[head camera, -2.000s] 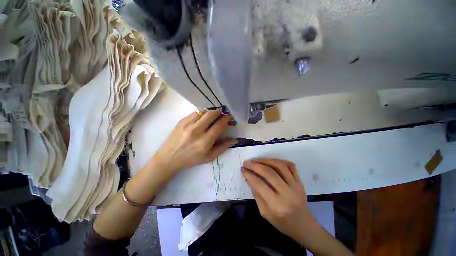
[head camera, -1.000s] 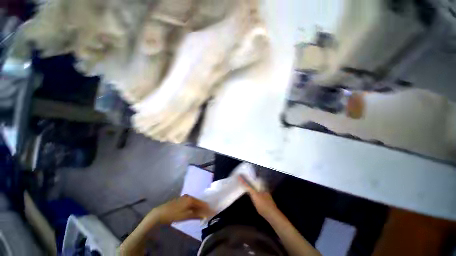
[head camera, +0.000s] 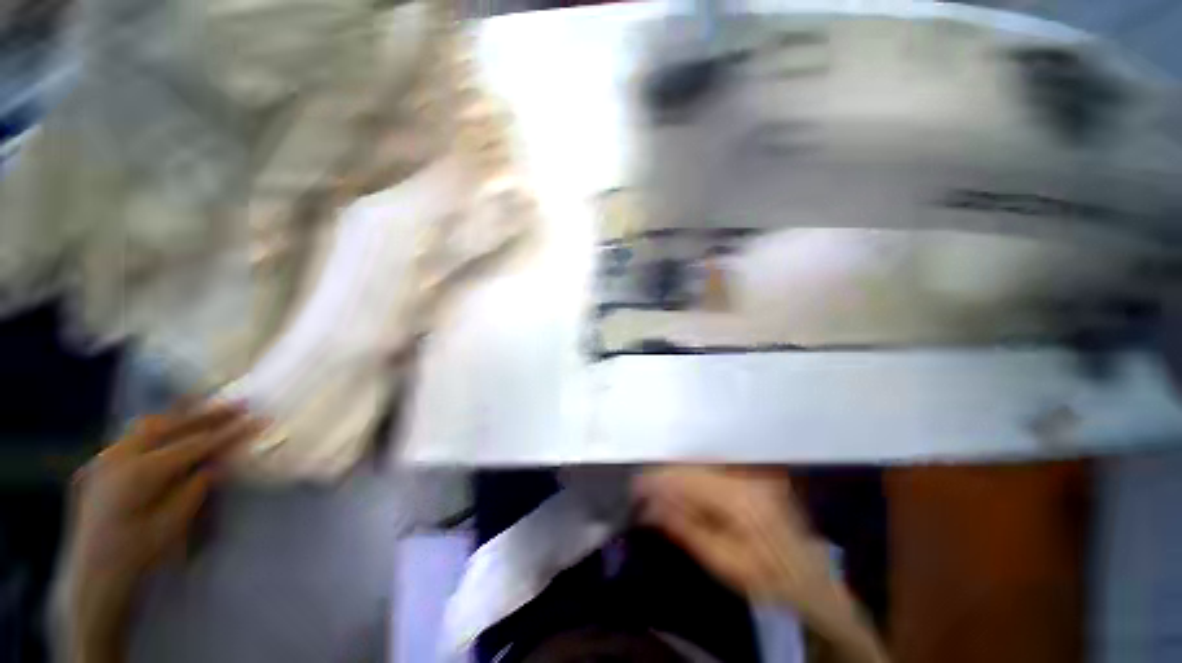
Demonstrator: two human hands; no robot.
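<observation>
The frame is blurred. My left hand (head camera: 156,479) is at the lower left, its fingertips at the near end of the cream fabric bundle (head camera: 344,298); blur hides whether they pinch a layer. My right hand (head camera: 732,525) is just below the table's front edge. Its fingertips are at the upper end of a white fabric strip (head camera: 519,570) low at my lap; whether they grip it is unclear. The sewing machine head (head camera: 830,143) is at the upper right, with no hand at the needle area.
The white table (head camera: 778,408) has its front edge between the machine and my lap. Pale sheets (head camera: 428,583) show below the edge. A brown wooden panel (head camera: 992,563) is at the lower right. More fabric layers (head camera: 156,168) hang at the upper left.
My hands left the machine area and both were at the white strip at my lap a second ago. My left hand has since moved left and up to the bundle. The view has shifted.
</observation>
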